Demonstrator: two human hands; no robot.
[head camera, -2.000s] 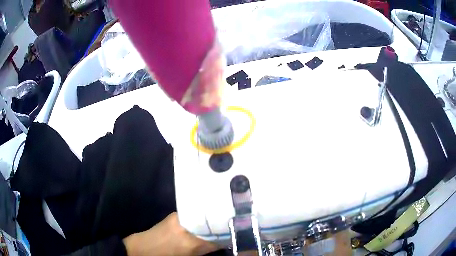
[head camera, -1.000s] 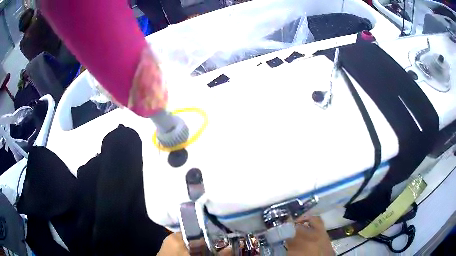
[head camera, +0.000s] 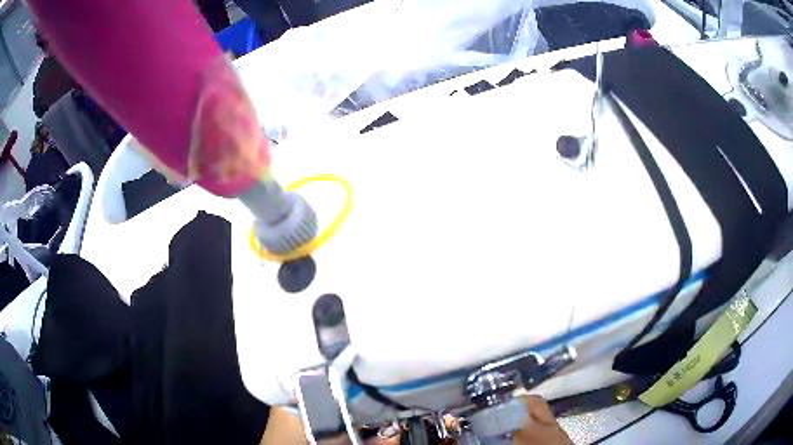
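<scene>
The white sewing machine head (head camera: 469, 235) with a blue stripe fills the middle. The black garment piece (head camera: 178, 339) lies left of it. My left hand (head camera: 283, 428) shows only as a small part at the bottom edge, left of the metal take-up lever guard (head camera: 320, 404); its fingers are hidden. My right hand (head camera: 541, 426) is at the bottom edge, right of the thread tension parts (head camera: 497, 382), partly behind them and cut off by the edge. What either hand holds cannot be seen. The needle area is hidden below the machine head.
A pink thread cone (head camera: 139, 87) stands close at upper left. Black fabric strips (head camera: 704, 148) drape over the machine's right end. Black-handled shears (head camera: 715, 407) lie at lower right under a pale yellow strip (head camera: 700, 361). A white bin (head camera: 117, 178) with plastic and black cloth is behind.
The view has shifted, so the machine sits further left than two seconds ago. My right hand now shows less than one second ago. The left part of the black cloth looks much the same.
</scene>
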